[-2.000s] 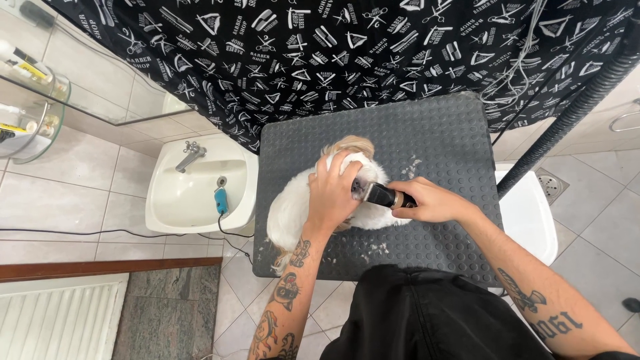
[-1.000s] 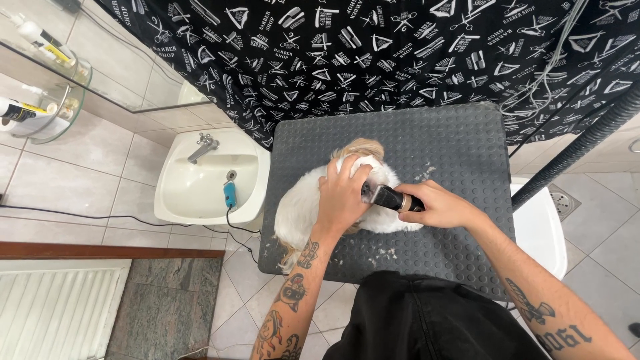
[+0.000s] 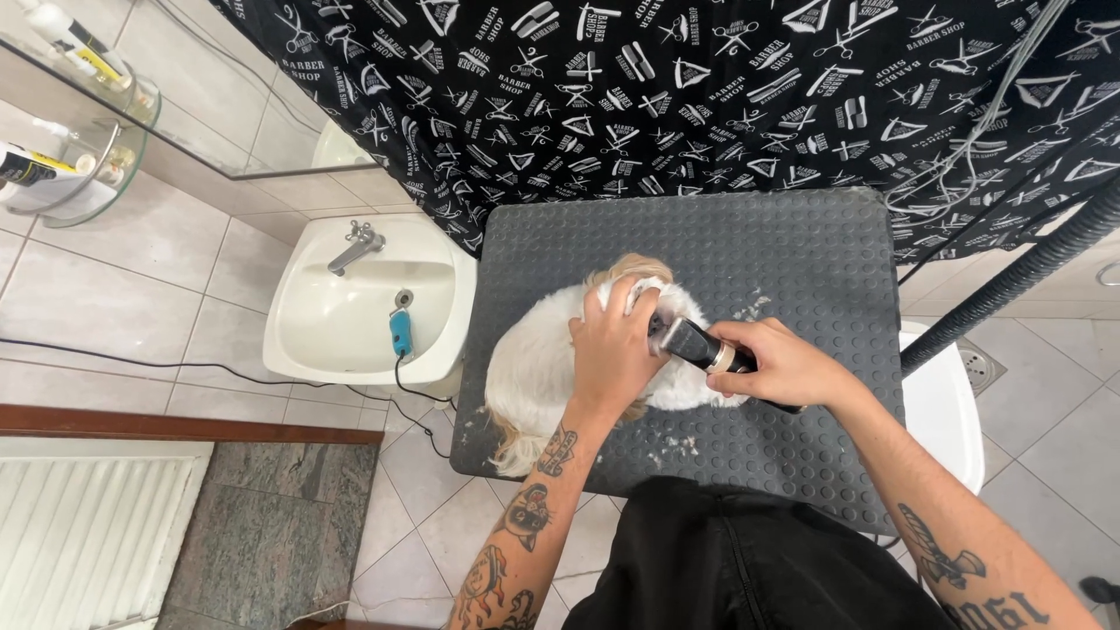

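Note:
A small white dog (image 3: 535, 354) with tan ears and tail lies on a black rubber-topped grooming table (image 3: 787, 254). My left hand (image 3: 615, 346) grips the dog's head, fingers spread over its top and side. In my right hand (image 3: 774, 363) is a black cordless hair clipper (image 3: 713, 352) with a gold-coloured ring, its blade at the dog's face beside the eye. My left hand covers part of the face. Loose clippings of white fur (image 3: 678, 446) lie on the table near the dog.
A white sink (image 3: 293, 324) left of the table holds a blue corded clipper (image 3: 401, 332). Its cord hangs over the rim. A black patterned curtain (image 3: 612, 105) hangs behind the table. A black corrugated hose (image 3: 1006, 280) slants past the right side. Bottles stand on a glass shelf (image 3: 114, 188).
Both hands stay at the dog's head, and the clipper remains by its face. Its blade has shifted slightly against the face. The view has moved a little.

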